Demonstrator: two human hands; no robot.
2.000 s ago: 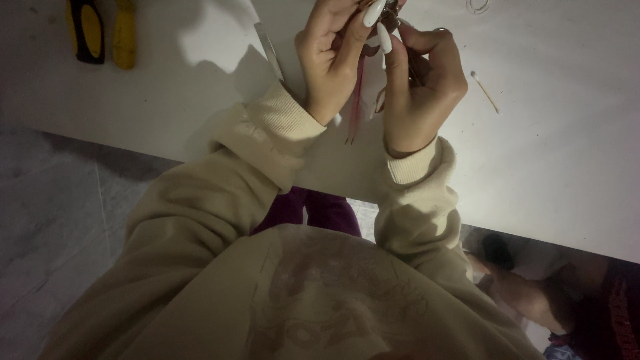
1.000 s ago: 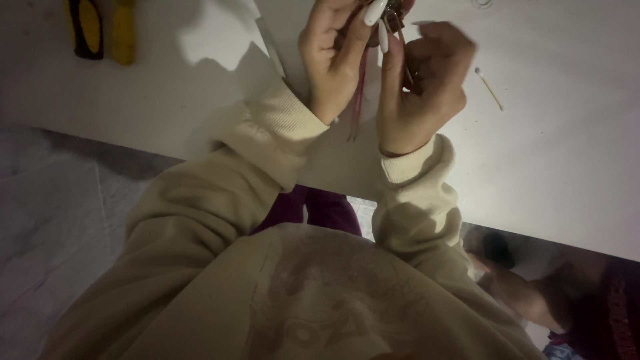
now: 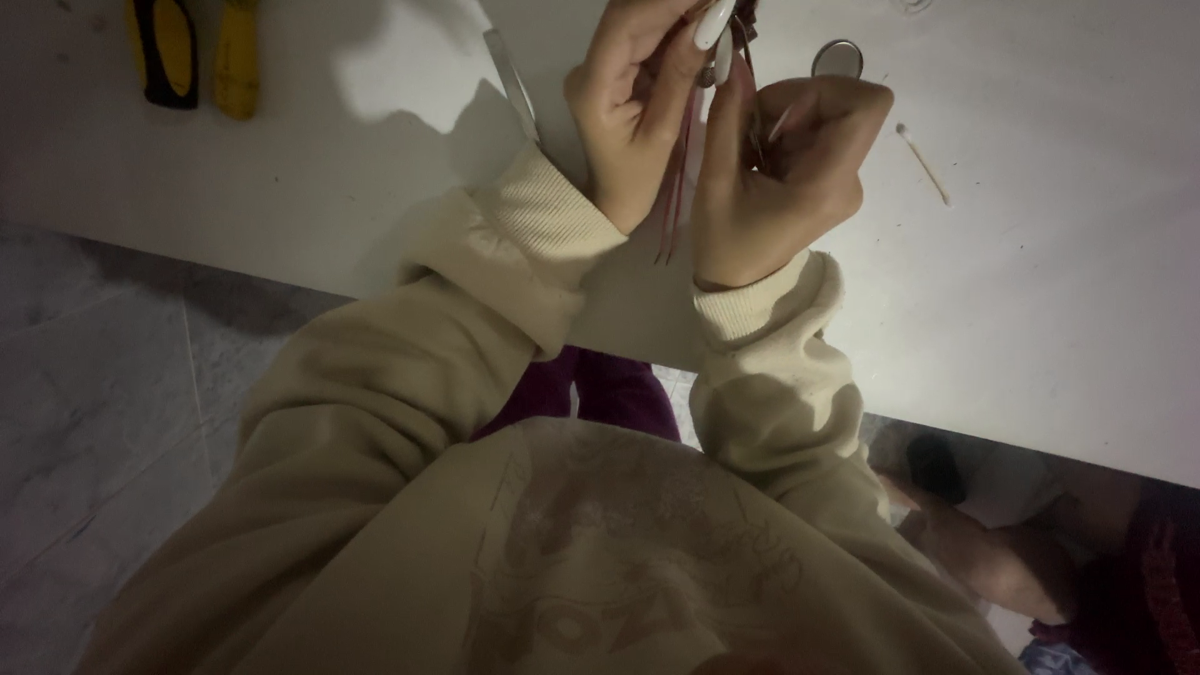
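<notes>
Near the top edge, my left hand (image 3: pixel 642 103) pinches a small dark part with metal bits (image 3: pixel 742 23), partly cut off by the frame. Thin red wires (image 3: pixel 671 202) hang down between my hands. My right hand (image 3: pixel 783 169) has its thumb up against the same part, and its fingers are curled around something thin that is mostly hidden. A small round metal-rimmed disc (image 3: pixel 837 60) lies just beyond the right knuckles.
On the white table (image 3: pixel 1031 309) lie a cotton swab (image 3: pixel 923 164) at the right, a slim metal tool (image 3: pixel 511 84) by my left cuff, and a yellow-and-black handle (image 3: pixel 169 52) beside a yellow handle (image 3: pixel 236 61). Another person's bare limb (image 3: pixel 1003 562) shows below the table edge, lower right.
My right hand's fingers have opened out, then curled lower again. The round disc beyond the right hand now shows. My left hand keeps its pinch on the small part.
</notes>
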